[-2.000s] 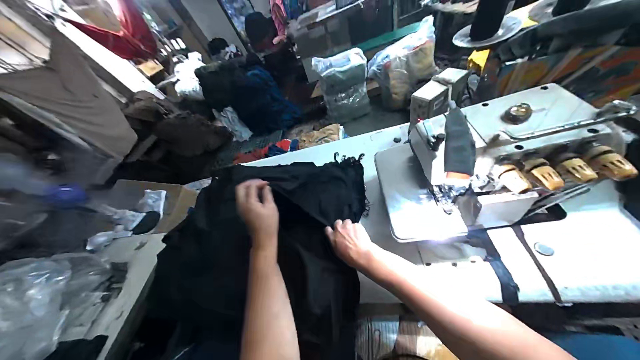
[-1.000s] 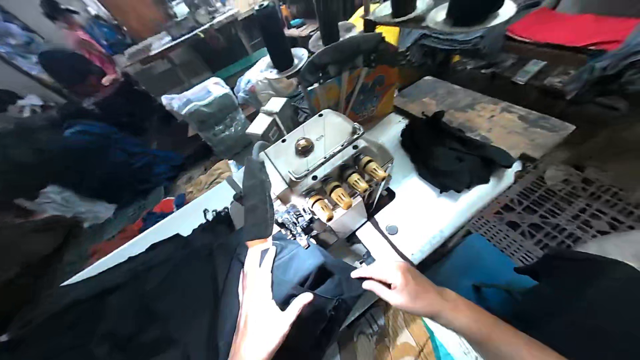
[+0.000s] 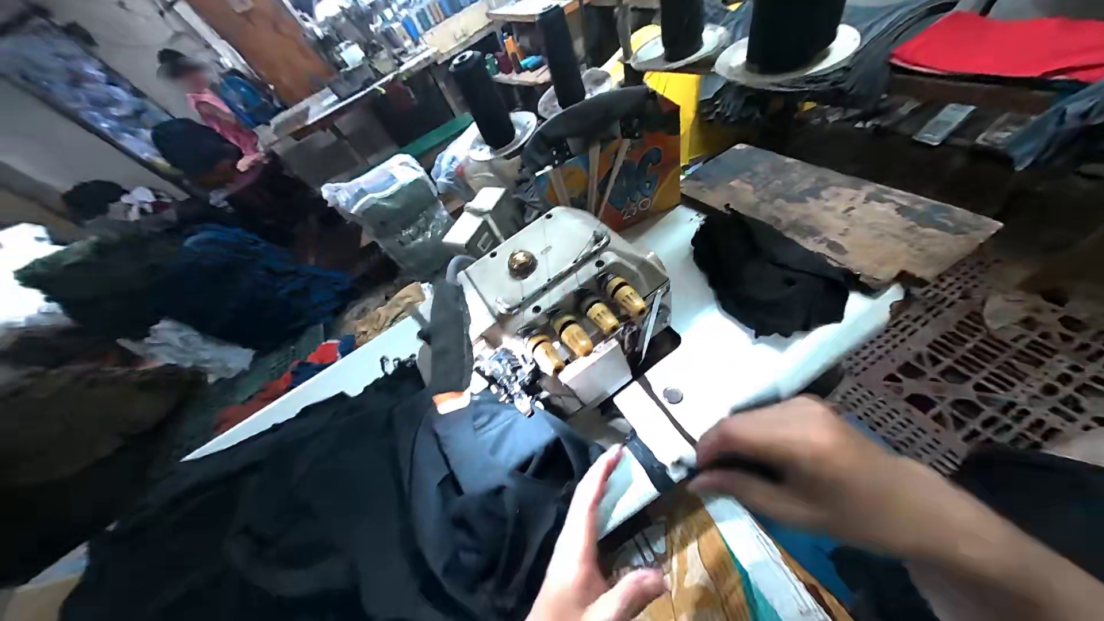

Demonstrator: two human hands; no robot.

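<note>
An overlock sewing machine (image 3: 569, 302) stands on the white tabletop, its needle area lit. Dark cloth (image 3: 362, 509) lies bunched against the machine's front and left side. My left hand (image 3: 595, 552) is beside this cloth with fingers apart, holding nothing. My right hand (image 3: 785, 466), blurred, is curled at the front edge of the white table, near a dark strip (image 3: 649, 461); whether it grips something dark under its fingers is unclear. A black cloth piece (image 3: 772, 272) lies on the table right of the machine.
Black thread cones (image 3: 483, 99) stand behind the machine. A worn wooden board (image 3: 837, 207) and a perforated plastic crate (image 3: 966, 345) are at the right. Dark cloth piles (image 3: 250, 276) and a plastic-wrapped bundle (image 3: 392, 207) are at the left. People (image 3: 220, 112) are in the background.
The view has swung right since the oldest frame. My left hand has left the dark cloth near the needle area and moved toward the table's front edge. My right hand has moved right.
</note>
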